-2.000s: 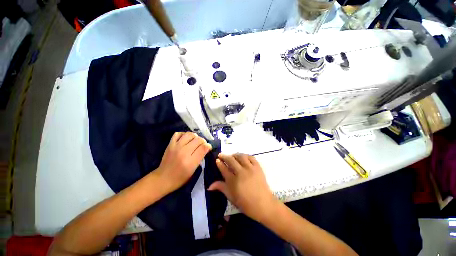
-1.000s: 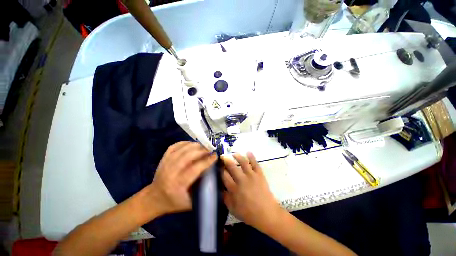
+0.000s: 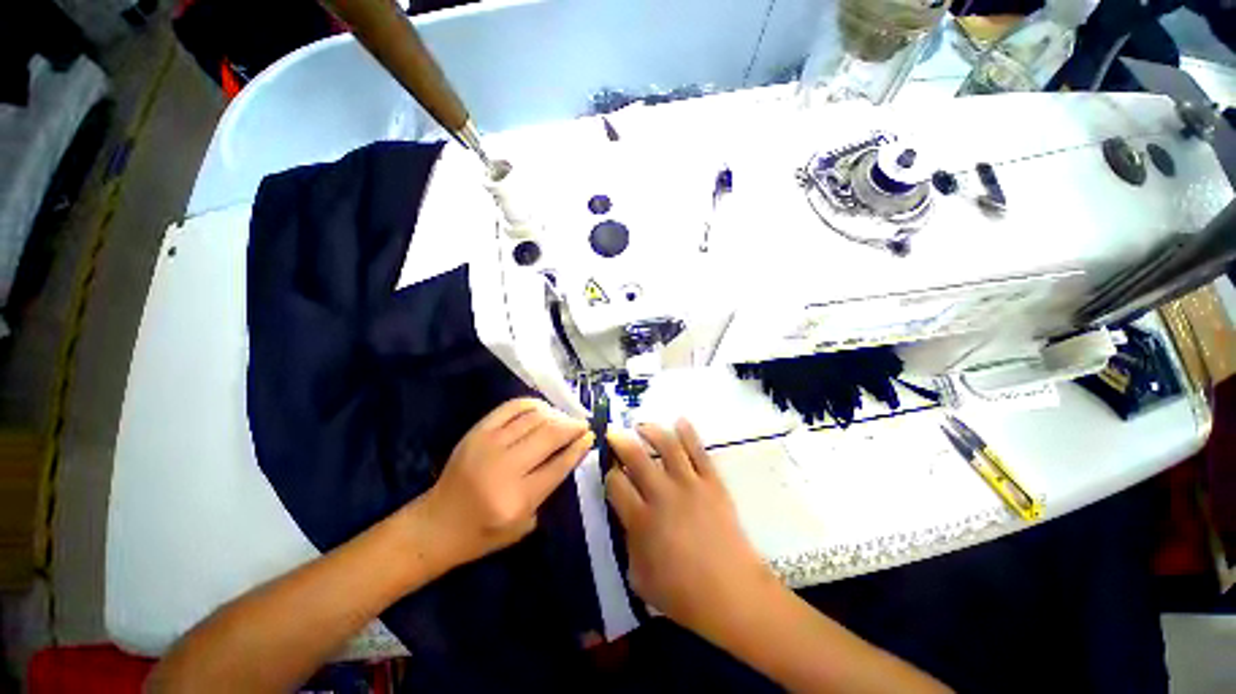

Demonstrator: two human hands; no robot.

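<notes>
A dark navy garment piece [image 3: 353, 353] lies left of the needle and hangs over the table's front edge. A narrow white-faced strip [image 3: 601, 556] runs down from the presser foot [image 3: 605, 393] between my hands. My left hand [image 3: 508, 475] pinches the cloth edge just in front of the foot. My right hand [image 3: 678, 522] lies beside it, its fingertips on the cloth edge; the thumb is hidden. The needle tip is too small to make out.
The white machine head [image 3: 813, 231] stands behind my hands. Black fringed pieces [image 3: 824, 384] lie under its arm. Yellow snips [image 3: 994, 468] lie at the right. A wooden-handled rod [image 3: 407, 61] rises behind the needle end. A glass jar [image 3: 874, 48] stands at the back.
The strip lay blurred and more upright between my hands; now it slants to the lower right. My left fingers have bunched into a pinch. The machine appears shifted slightly right in view.
</notes>
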